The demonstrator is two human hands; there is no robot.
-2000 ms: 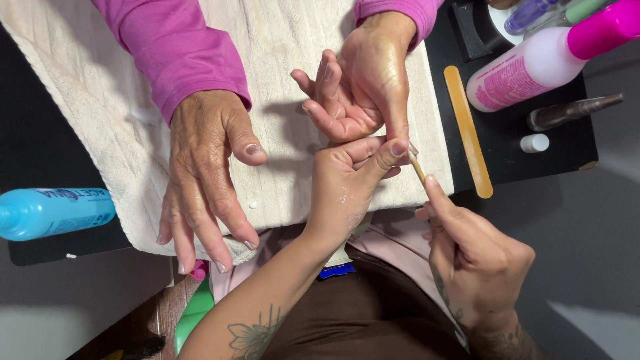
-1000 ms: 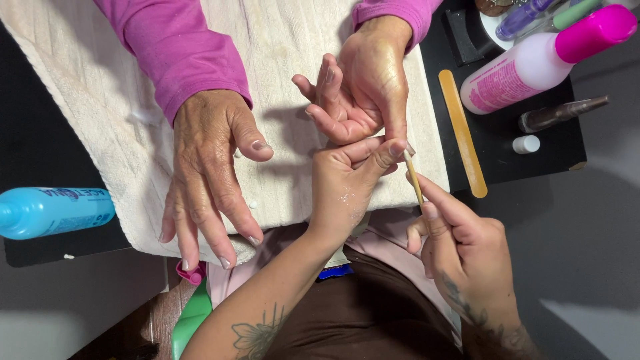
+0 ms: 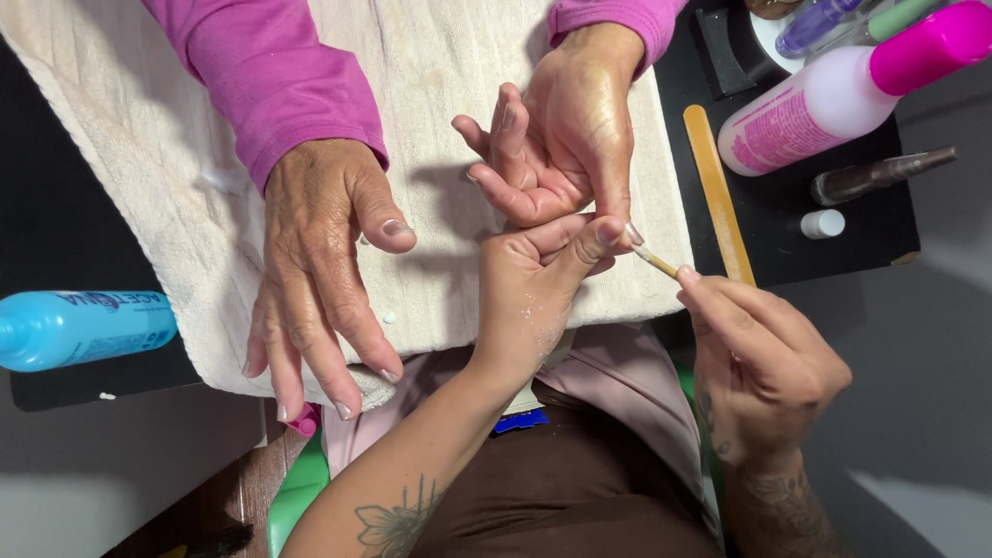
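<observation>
My left hand [image 3: 535,279] grips the thumb of the other person's hand [image 3: 593,132], which lies palm up with its fingers curled. Between the fingertips of my right hand [image 3: 763,360] is a thin wooden stick [image 3: 659,262]. Its whitish tip, perhaps wrapped in cotton, touches the edge of that thumb's nail [image 3: 634,234], which has a shiny polish. The person's other hand [image 3: 318,256] rests palm down on a cream towel [image 3: 434,271], fingers spread over its near edge. White specks cling to the back of my left hand.
A blue acetone bottle [image 3: 116,329] lies at the left. To the right are an orange nail file [image 3: 717,194], a pink-capped bottle [image 3: 806,108], a dark tapered polish bottle [image 3: 883,175], a small white cap [image 3: 822,224] and a holder [image 3: 725,50] with more bottles. A white bit [image 3: 389,318] lies on the towel.
The stick in my right hand has changed its slant at the nail, from steep one second ago to more sideways now. My left hand keeps its hold on the thumb.
</observation>
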